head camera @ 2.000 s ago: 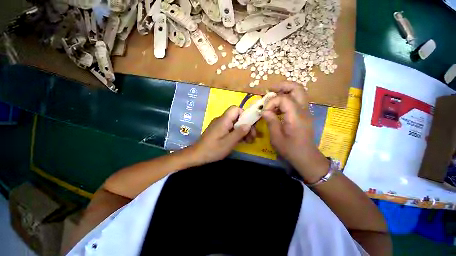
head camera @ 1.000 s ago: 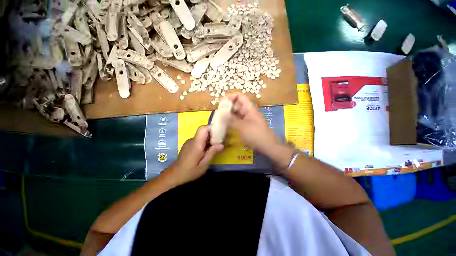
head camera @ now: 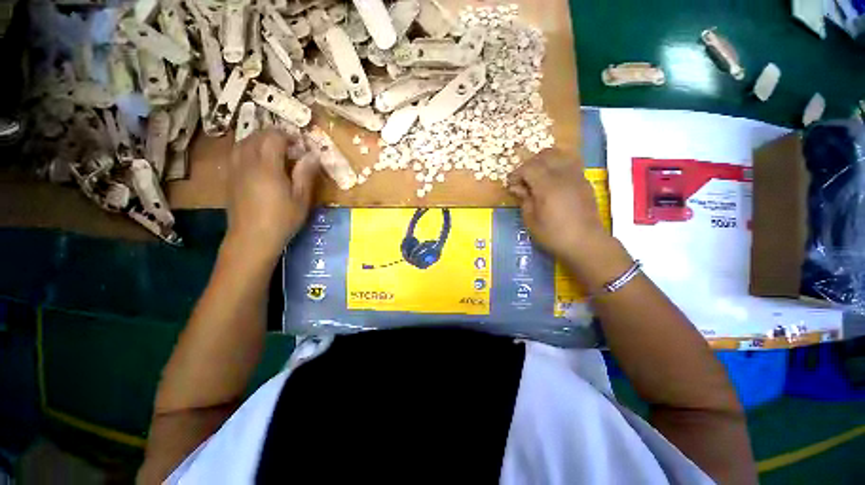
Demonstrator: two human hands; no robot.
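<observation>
My left hand (head camera: 269, 180) reaches into the front edge of the heap of beige housings (head camera: 346, 66), its fingers over and beside housings there. Whether it grips one cannot be told. My right hand (head camera: 560, 204) is at the lower right edge of the pile of small cream round pieces (head camera: 493, 118), thumb and fingertips close together. Whether a piece is between them cannot be told. The grey and yellow headset carton (head camera: 379, 275) lies bare between my forearms.
A housing (head camera: 634, 74) and several other pieces lie singly on the green surface (head camera: 664, 24) at upper right. Brown cardboard (head camera: 398, 194) lies under both heaps. At right are a white printed sheet (head camera: 664, 275), an open brown box (head camera: 778, 213) and a clear bag (head camera: 839, 208).
The housing that both hands held over the carton has left them. The hands have moved apart, left to the housings, right to the round pieces. Another housing now lies at upper right.
</observation>
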